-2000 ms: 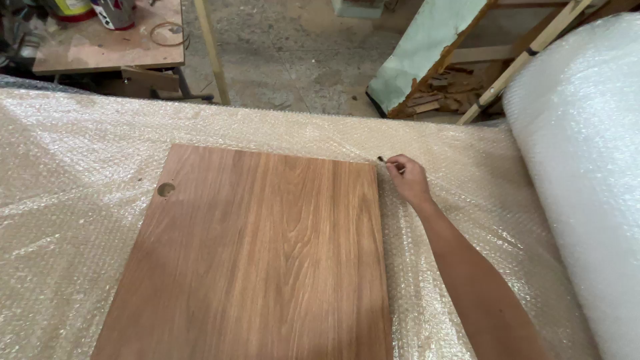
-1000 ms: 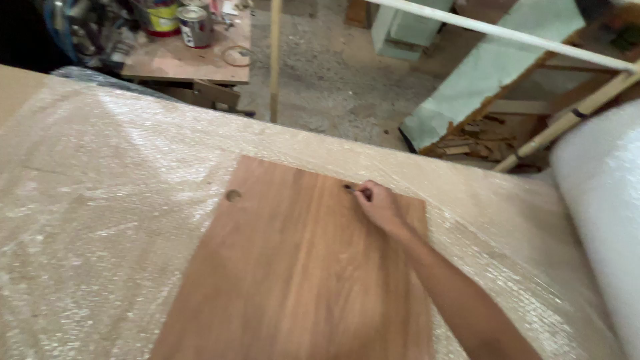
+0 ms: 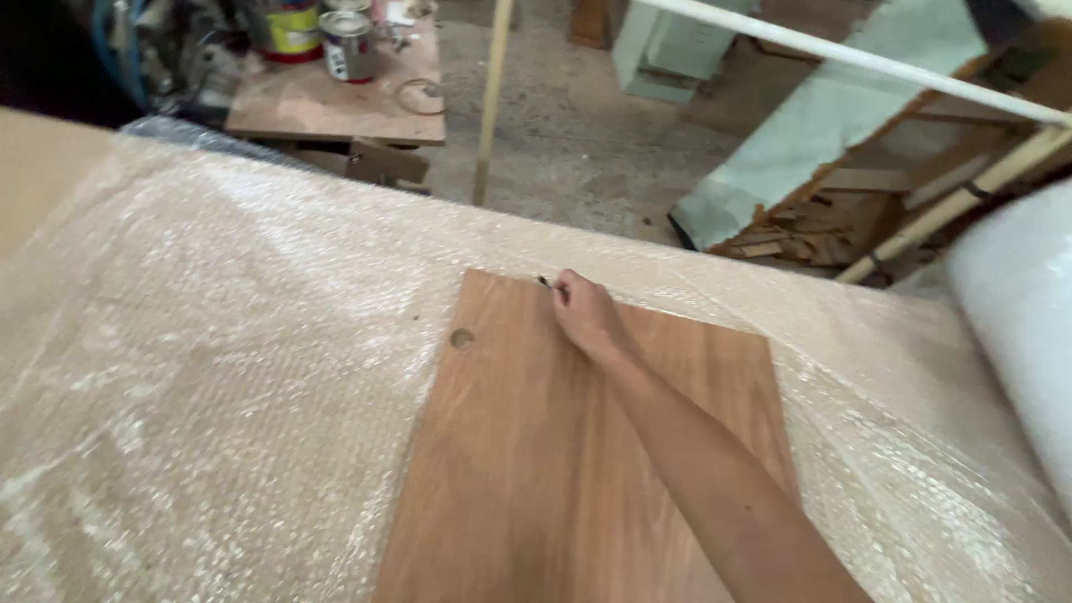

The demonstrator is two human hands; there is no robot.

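Note:
A wood-grain panel (image 3: 519, 435) with a round hole near its far left corner lies flat on bubble wrap (image 3: 251, 377). Over the panel's far edge, left of its middle, is my right hand (image 3: 584, 310), fingers closed on a small thin object (image 3: 544, 283) with a dark tip. Most of that object is hidden by the fingers, so its kind cannot be told. My left hand is out of view.
At the right stands a large roll of bubble wrap (image 3: 1022, 335). Beyond the table edge are a low board with paint cans (image 3: 347, 46), an upright wooden stick (image 3: 492, 92), a pale green panel (image 3: 804, 126) with a ragged edge, and a white bar (image 3: 863, 57) crossing above.
My right hand, still holding the small object, has moved left along the panel's far edge from its far right corner. The view has shifted.

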